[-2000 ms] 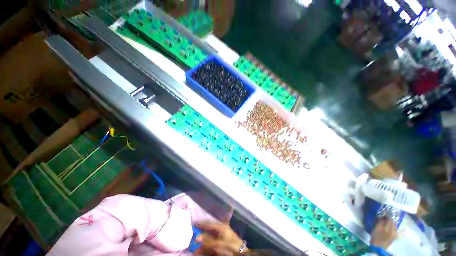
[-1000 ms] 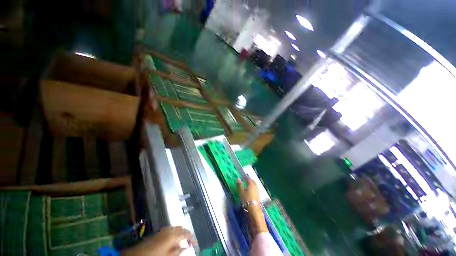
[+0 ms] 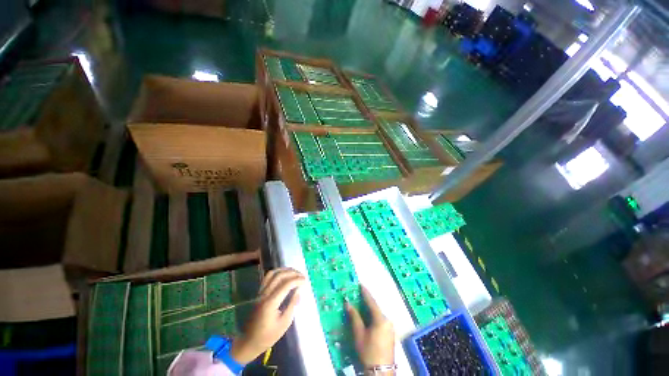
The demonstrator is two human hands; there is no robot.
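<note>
A green circuit board panel (image 3: 326, 257) with small parts lies lengthwise between the metal rails in front of me. My left hand (image 3: 273, 312), with a blue wrist band, is at the left rail beside the panel, fingers loosely curled and nothing visible in it. My right hand (image 3: 375, 334), with a thin bracelet, is at the panel's right edge, thumb and forefinger apart, fingertips at the board. The fingers hide part of that edge. Blue parts tray (image 3: 412, 352) holds black components, right of my right hand.
Waiting green panels (image 3: 403, 257) lie right of the rail (image 3: 280, 220); more boards (image 3: 506, 349) are at lower right. Open cartons (image 3: 198, 154) stand on the left, one (image 3: 172, 275) packed with boards. Board-filled cartons (image 3: 293, 165) stand beyond the bench, near a slanting metal post (image 3: 543, 103).
The view has swung left along the line. My right hand has come back from the waiting panels to the rail, where a panel now lies in the stretch that was bare. My left hand remains by the rail.
</note>
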